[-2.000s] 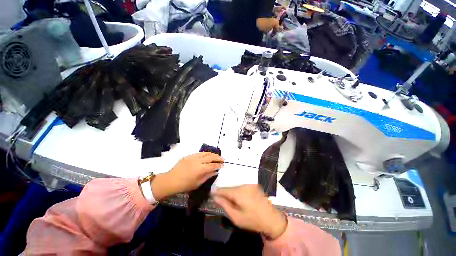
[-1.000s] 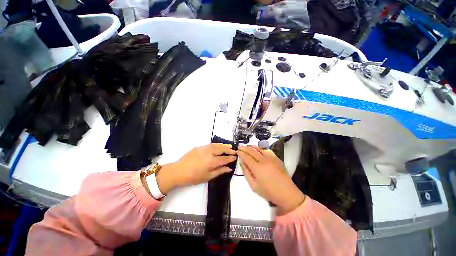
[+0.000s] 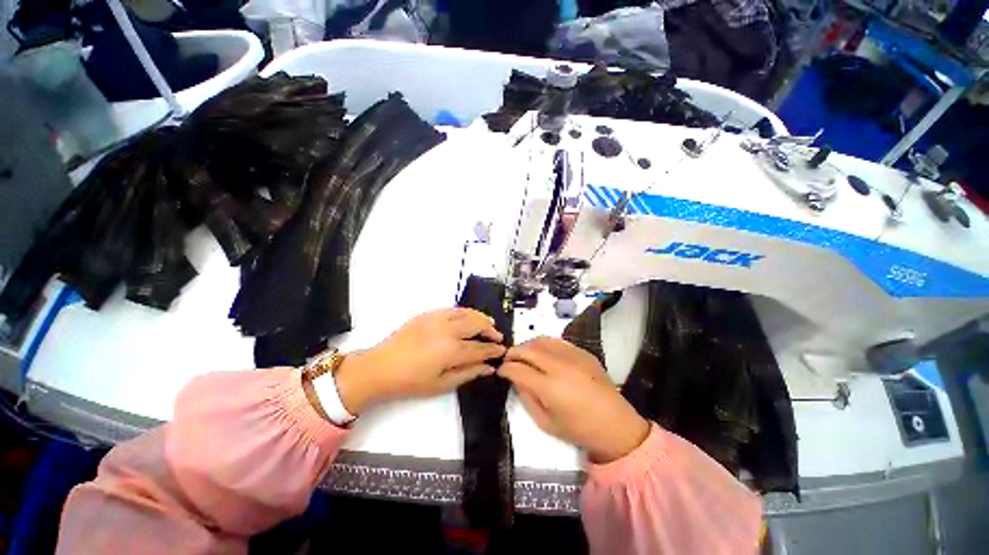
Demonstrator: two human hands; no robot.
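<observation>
A dark checked cut piece runs from under the needle area down over the table's front edge. My left hand lies on its left side with the fingertips gripping its edge. My right hand pinches the piece's right edge, its fingertips meeting those of my left hand just in front of the presser foot. The foot and needle are small and partly hidden by metal parts. The white sewing machine stands to the right of the piece.
A neat pile of dark strips lies left of the needle, with a larger ruffled bundle beyond it. A right stack lies under the machine arm. A white tub stands behind. A control panel is at the right.
Both hands have moved from the table's front edge up to the needle with the piece, which now lies straight. Since a second ago they have shifted slightly towards me.
</observation>
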